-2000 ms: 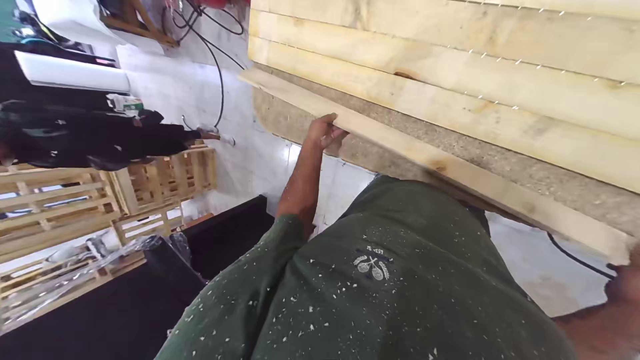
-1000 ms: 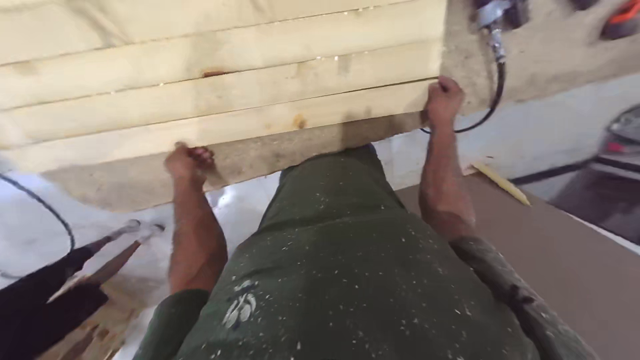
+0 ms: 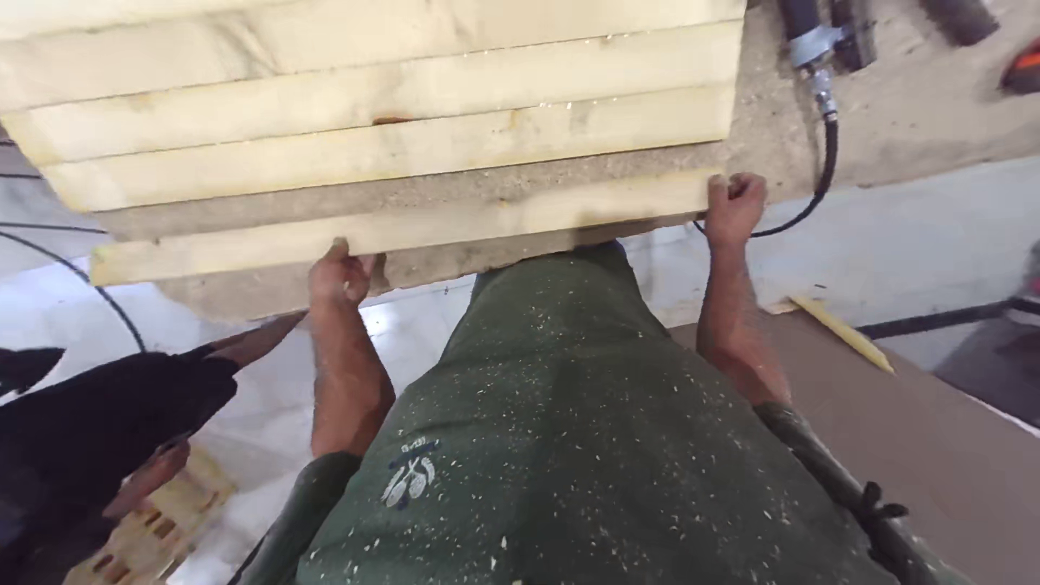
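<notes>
A long pale wooden board (image 3: pixel 455 215) lies along the near edge of a particleboard worktop (image 3: pixel 439 188). My left hand (image 3: pixel 340 276) grips its near edge left of the middle, with the fingers partly hidden under the wood. My right hand (image 3: pixel 735 203) holds the board's right end between thumb and curled fingers. Beyond a strip of bare particleboard, several boards (image 3: pixel 390 152) lie side by side, the nearest ones with roughly even right ends. Small whitish beads or chips show along some of their seams.
A tool with a metal air fitting (image 3: pixel 816 49) and black hose (image 3: pixel 830 154) lies right of the boards. Dark tools, one partly orange (image 3: pixel 1025 69), are farther right. Another person in dark clothes (image 3: pixel 122 422) is at lower left, near wooden pallet parts (image 3: pixel 162 520). A yellowish strip (image 3: pixel 845 333) lies at right.
One second ago the held board lay close against the other boards; now a gap of particleboard separates them. Two seconds ago it slanted across the view, which has since swung considerably.
</notes>
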